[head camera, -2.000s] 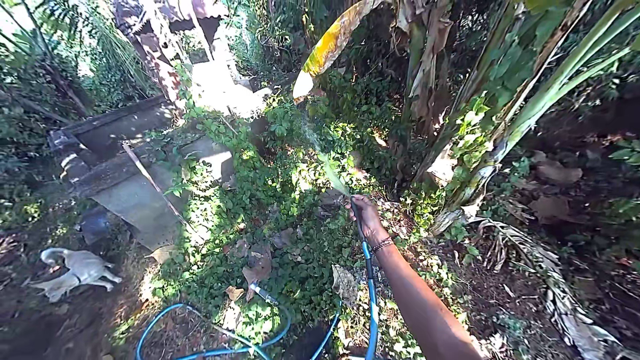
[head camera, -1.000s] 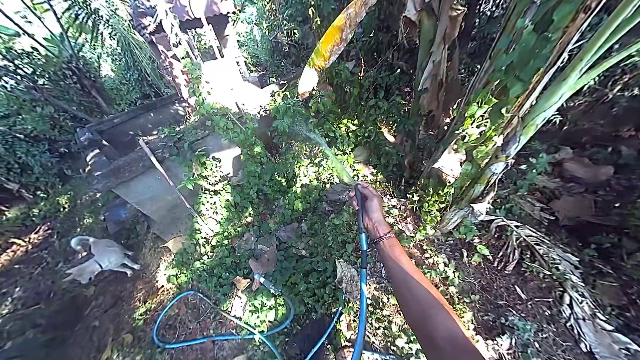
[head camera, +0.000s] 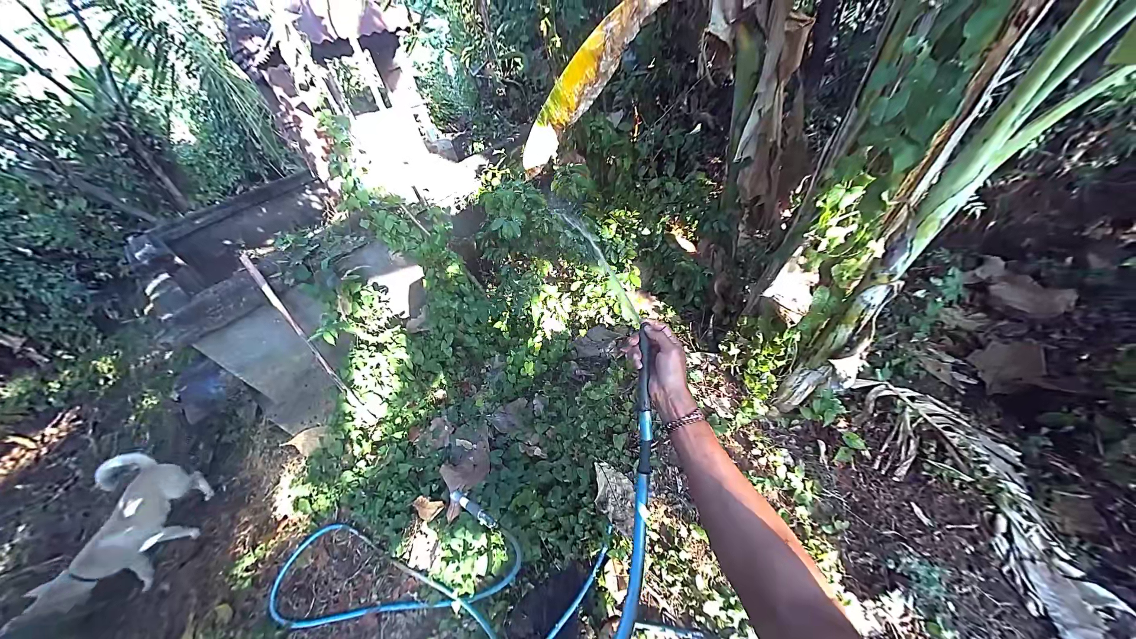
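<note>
My right hand point(head camera: 661, 359), with a bracelet at the wrist, grips the dark end section of a blue garden hose point(head camera: 640, 515). A stream of water point(head camera: 612, 275) leaves the hose end and sprays forward and slightly left onto green ground-cover plants point(head camera: 541, 302). The hose runs down from the hand to the lower edge of the view. Another blue length point(head camera: 373, 611) lies looped on the ground at the lower middle, with a pale fitting point(head camera: 473, 508) at its end. My left hand is out of view.
A pale dog point(head camera: 133, 524) with a collar is at the lower left. Behind it stand a low concrete structure point(head camera: 266, 355) and a leaning stick point(head camera: 288, 315). Banana stems point(head camera: 923, 213) rise at the right, a yellowed leaf point(head camera: 581, 84) hangs overhead, and dry leaves point(head camera: 1029, 532) lie below.
The dog has moved down toward the lower-left edge. My right hand keeps its grip on the hose, and water sprays throughout.
</note>
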